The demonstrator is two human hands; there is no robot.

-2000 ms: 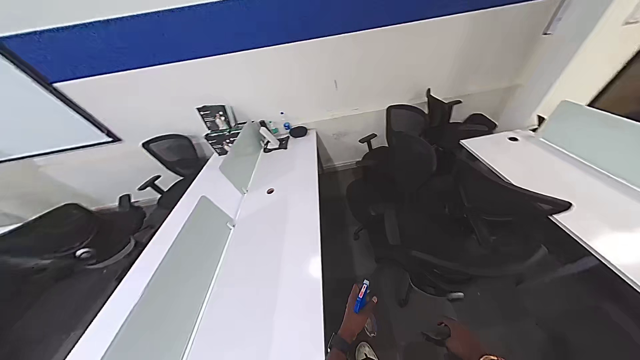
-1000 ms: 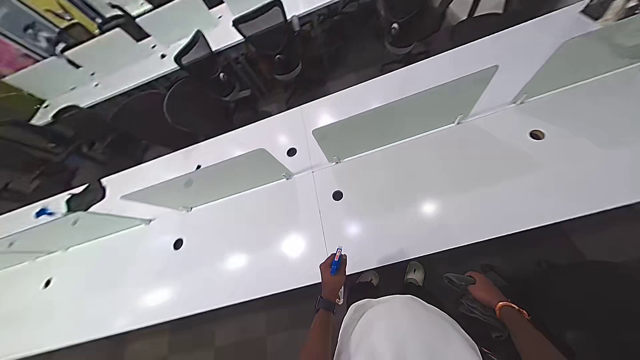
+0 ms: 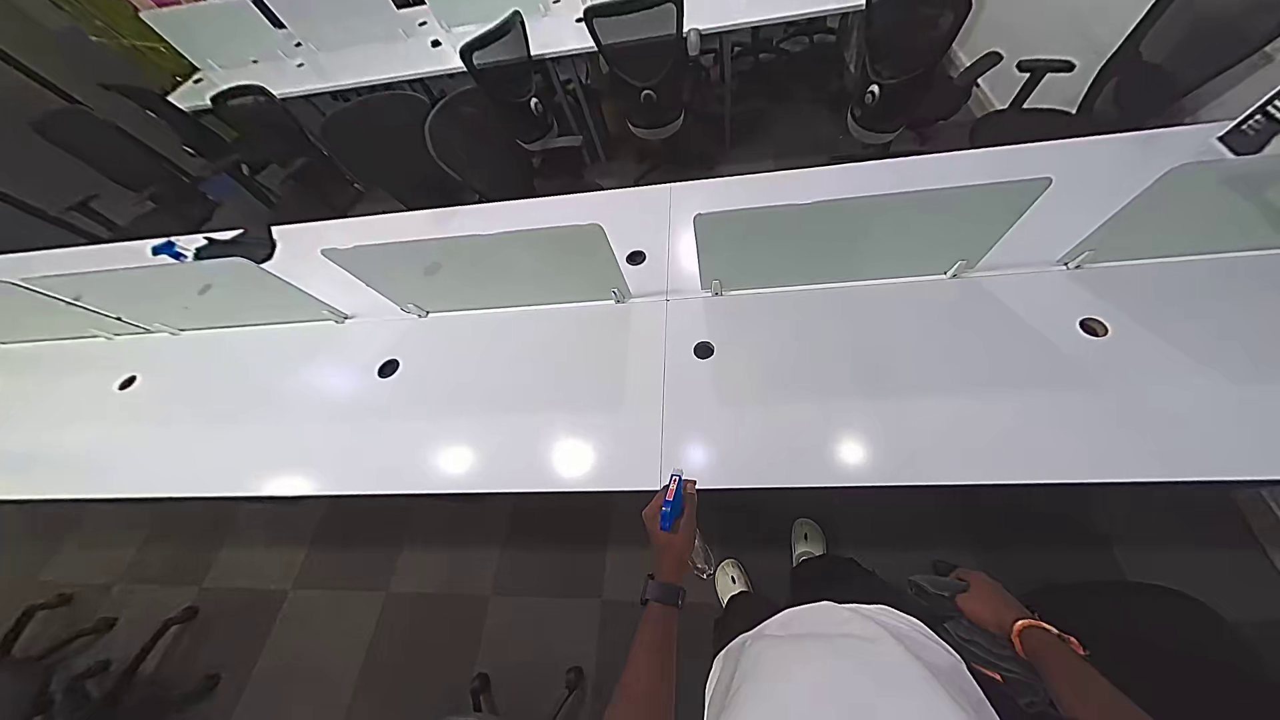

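Observation:
My left hand (image 3: 670, 525), with a dark watch on the wrist, is closed around a small blue bottle (image 3: 672, 503) that has a spray-type top and a red and white label. A clear plastic piece (image 3: 702, 556) hangs beside that hand. The hand is at the near edge of a long white desk (image 3: 850, 400). At the lower right, my right hand (image 3: 985, 602), with an orange band on the wrist, grips a dark grey cloth item (image 3: 940, 590), whose exact kind I cannot tell.
Frosted glass dividers (image 3: 860, 235) stand along the desk's middle. A black item (image 3: 237, 245) and a blue object (image 3: 172, 250) lie on its far left side. Black mesh chairs (image 3: 640, 65) stand beyond. A black chair seat (image 3: 1150, 640) is at my right, and chair legs (image 3: 110, 650) at lower left.
The view has swung from the wall end of the desks to the long desk's side. Both hands still hold their things; my left hand stays near the desk's front edge.

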